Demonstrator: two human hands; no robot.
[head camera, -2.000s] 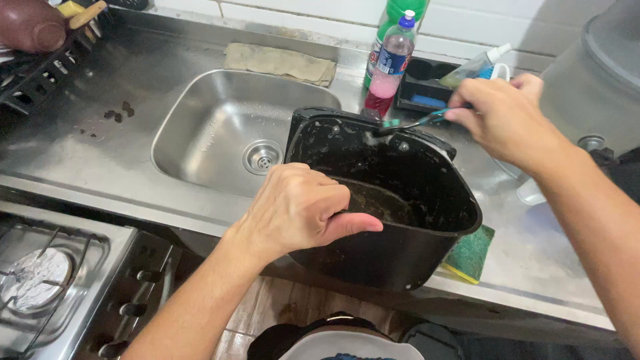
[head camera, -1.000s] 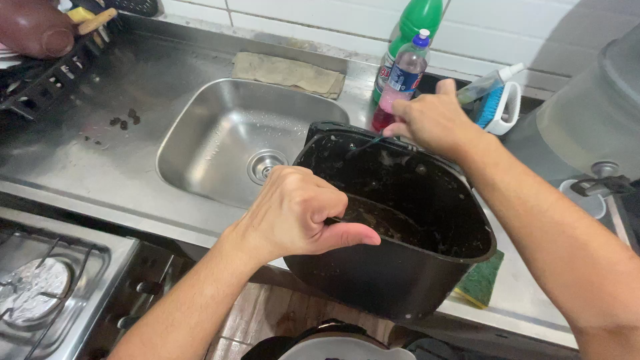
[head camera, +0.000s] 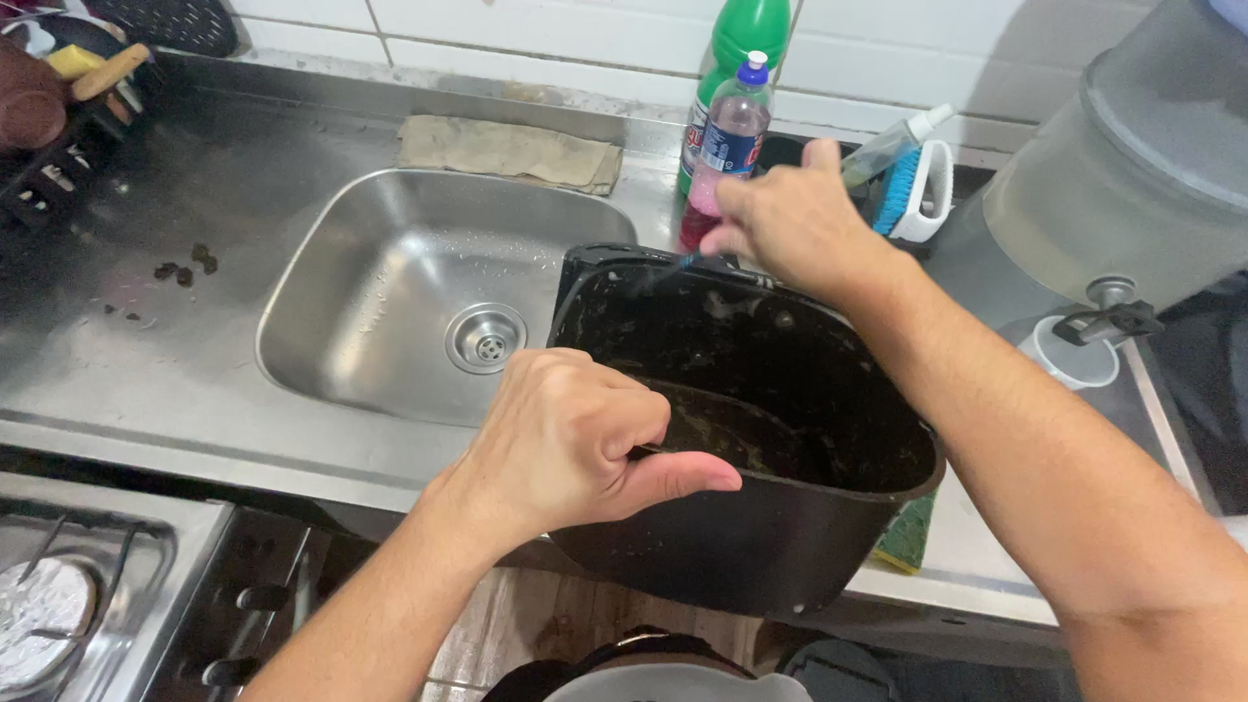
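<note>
My left hand (head camera: 585, 448) grips the near rim of a black air fryer basket (head camera: 712, 546), thumb laid along the outside and fingers curled inside. The basket tilts over the counter's front edge, its inside wet with suds. My right hand (head camera: 799, 224) is above the far rim, pinching a thin teal-handled brush (head camera: 690, 260); its head is blurred against the inner far wall, near the left corner. A bottle of pink liquid (head camera: 731, 146) and a green bottle (head camera: 751, 34) stand just behind my right hand.
The steel sink (head camera: 390, 283) is left of the basket, with a folded cloth (head camera: 507, 151) behind it. A water dispenser (head camera: 1121, 195), plastic cup (head camera: 1072, 356) and blue-bristled brush (head camera: 912, 190) are at right. A green sponge (head camera: 907, 536) lies beside the basket. The stove (head camera: 88, 585) is lower left.
The brush in my right hand has moved left along the basket's far rim, down to the inner wall. My left hand has kept its grip on the near rim.
</note>
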